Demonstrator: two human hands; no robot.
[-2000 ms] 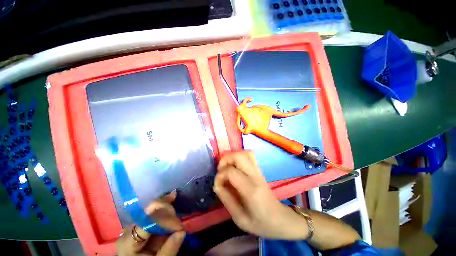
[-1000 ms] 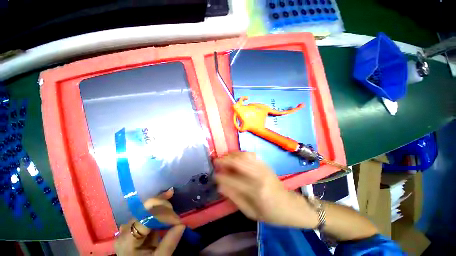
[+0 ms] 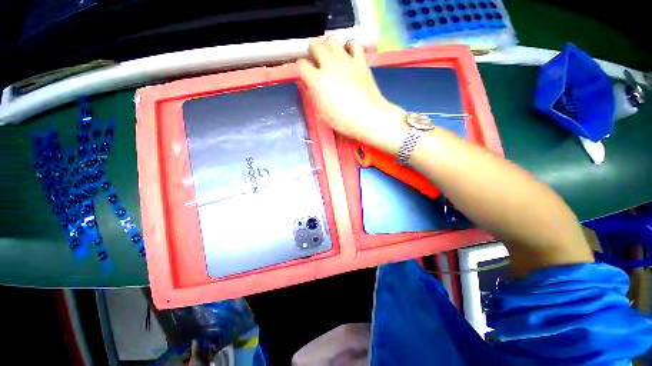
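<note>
The coral-red foam tray (image 3: 163, 286) has two pockets. The left tablet (image 3: 247, 164), grey-blue with a dark camera square at its lower right corner, lies under shiny, wrinkled clear film. The right tablet (image 3: 422, 86) is partly covered by my right forearm. The orange air blow gun (image 3: 400, 171) lies on it, mostly hidden by my wrist. My right hand (image 3: 343, 89) is at the tray's middle divider, fingers hooked over the far rim; its palm side is hidden. A small skin-toned patch at the bottom edge may be my left hand, but it is cut off and unclear.
Blue strips with dark dots (image 3: 78, 189) lie on the green bench at left. A blue parts bin (image 3: 575, 93) with black pieces stands at right, a white wipe (image 3: 593, 149) beside it. A dotted blue parts tray (image 3: 457, 21) is behind. A white rail (image 3: 179, 68) runs along the far side.
My right hand has moved from beside the left tablet's camera corner up to the tray's far rim. My left hand and the blue strip have left the tray. The tray sits further right in view.
</note>
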